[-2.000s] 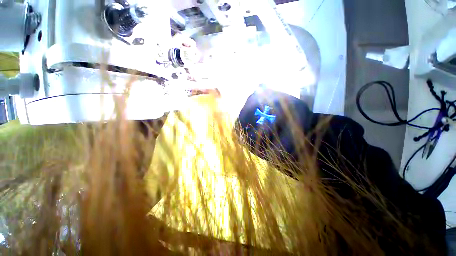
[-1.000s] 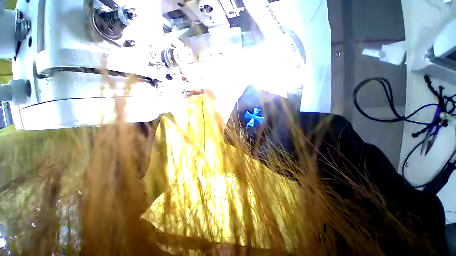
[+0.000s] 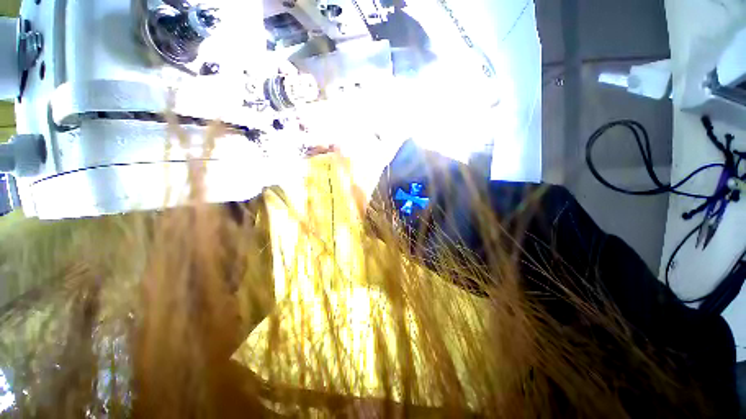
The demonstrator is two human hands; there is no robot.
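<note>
A bright yellow fabric panel (image 3: 327,245) runs from the glare under the machine head down towards the wearer, with loose hair across it. A thin dark line runs lengthwise along its upper part. The white sewing machine head (image 3: 123,147) is at upper left. My right arm, in a dark sleeve with a blue cross-shaped mark (image 3: 458,192), reaches in from the lower right beside the fabric. My right hand beyond the cuff is lost in the glare, so its grip does not show. My left hand is not visible; hair and the machine head cover that side.
A round metal part (image 3: 286,88) sits on the machine head near the overexposed work area. At right, a black cord (image 3: 622,184) loops over to a white side table (image 3: 691,262) with a tangle of cables and a pointed tool (image 3: 710,225). A grey-white box is at upper right.
The view has shifted slightly, with the machine head a little further left and lower. The sleeve and blue mark have moved slightly left. The fabric looks nearly unchanged.
</note>
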